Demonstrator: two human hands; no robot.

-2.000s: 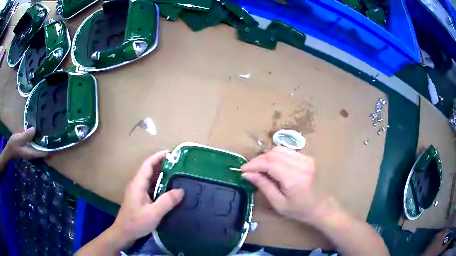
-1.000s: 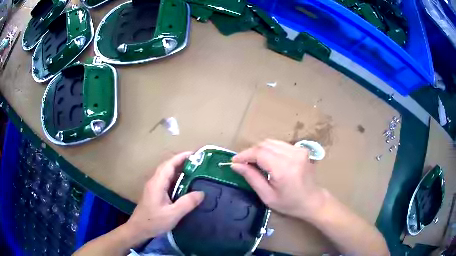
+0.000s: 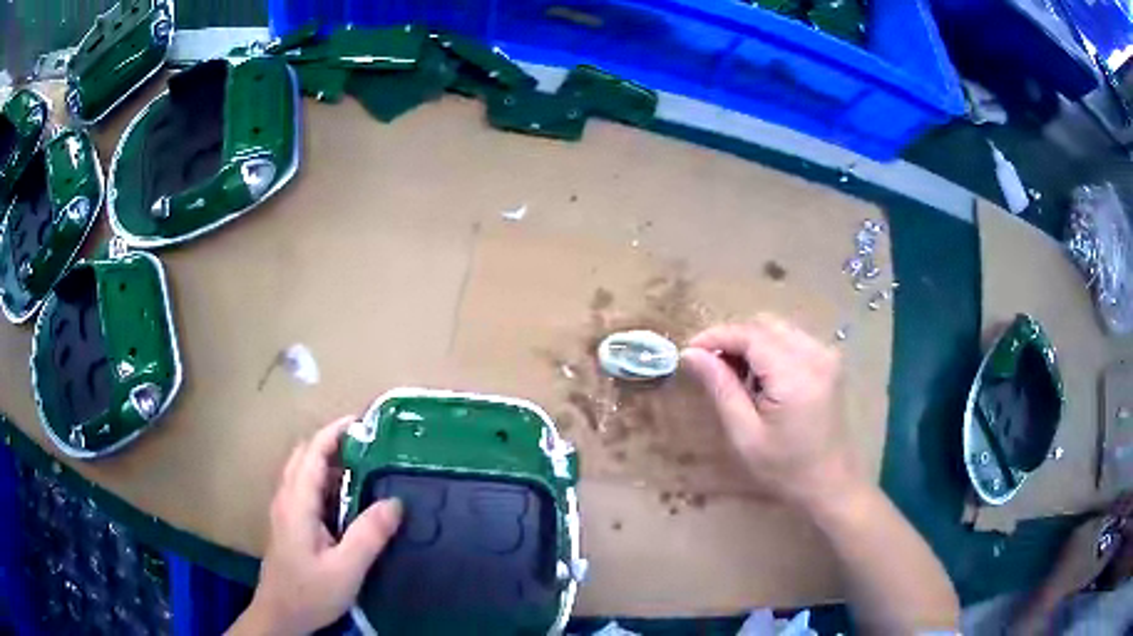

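A glossy dark green housing with a silver rim lies in front of me, its dark recessed middle towards me. My left hand grips its left edge, with the thumb over the rim. My right hand is to the right of the small white oval cup. Its pinched fingertips are at the cup's right edge and hold the end of a thin pale stick, which is hardly visible. The cup sits on the brown-stained patch of the cardboard.
More green housings stand in a group at left, and one lies at far right. Loose green panels lie below the blue bin. Tiny silver bits lie at right. A whitish scrap lies left of centre.
My right hand has moved from the housing's top panel right to the cup, with the stick. My left hand still holds the housing. The view has shifted.
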